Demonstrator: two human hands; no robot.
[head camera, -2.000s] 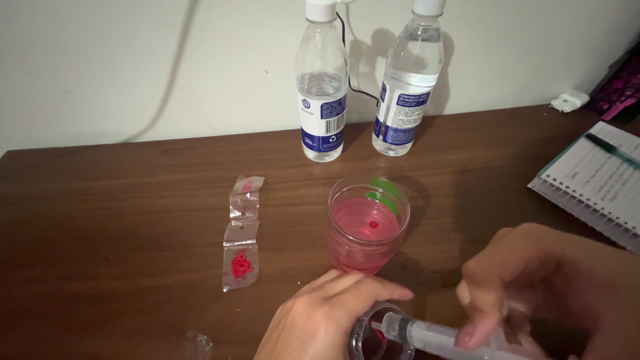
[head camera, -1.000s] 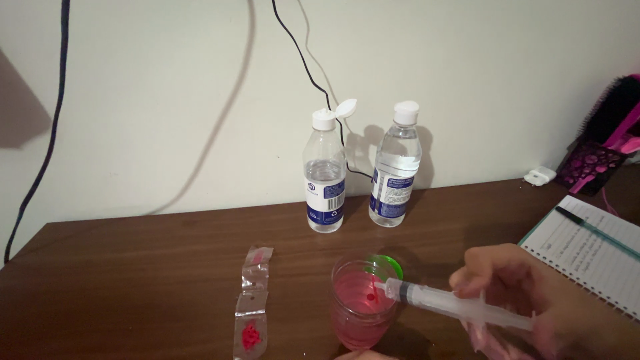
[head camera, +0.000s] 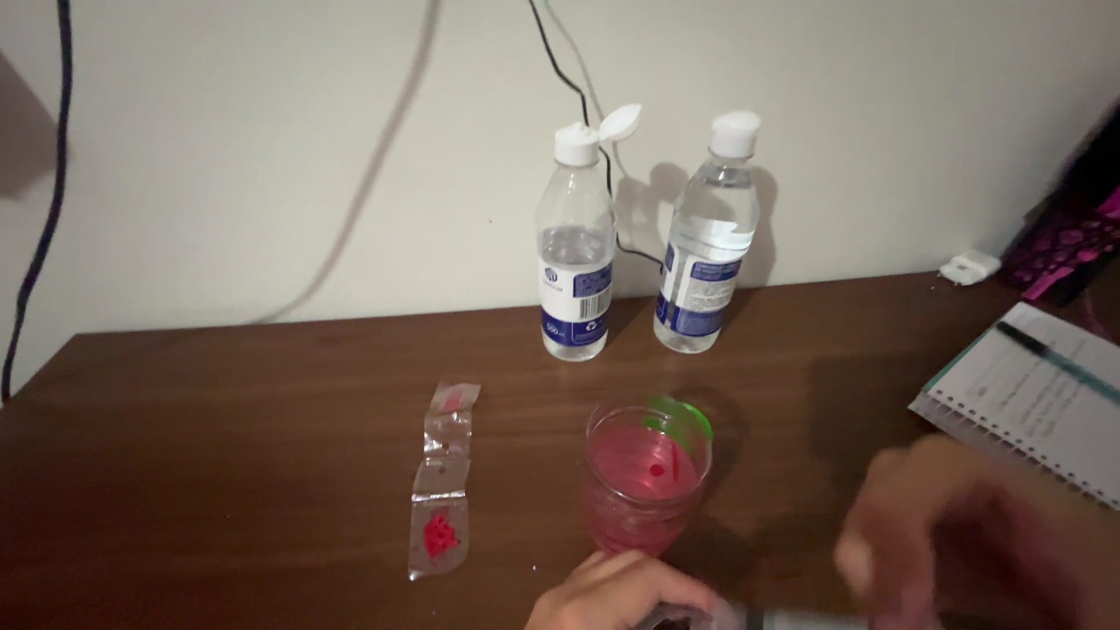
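A clear cup of pink liquid (head camera: 646, 490) stands on the brown table, with a small red piece in it and something green behind its rim. Just below, at the bottom edge, my left hand (head camera: 626, 595) is closed around the rim of a second clear container (head camera: 678, 618), mostly cut off by the frame. My right hand (head camera: 927, 534) is blurred at the lower right. Part of the plastic syringe (head camera: 809, 620) shows between the hands at the bottom edge; its grip is largely out of view. Left of the cup lies a strip of clear plastic sachets (head camera: 440, 503) with red bits inside.
Two clear plastic bottles, one with its flip cap open (head camera: 576, 289) and one capped (head camera: 703, 289), stand by the wall. At right are a spiral notebook (head camera: 1032, 385) with a pen (head camera: 1054, 357) on it, a white plug adapter (head camera: 969, 267) and a black-and-pink object (head camera: 1063, 232). A cable hangs down the wall.
The syringe, whose tip was over the cup of pink liquid a second ago, is now lower, by the second container. My left hand has come further into view at the bottom.
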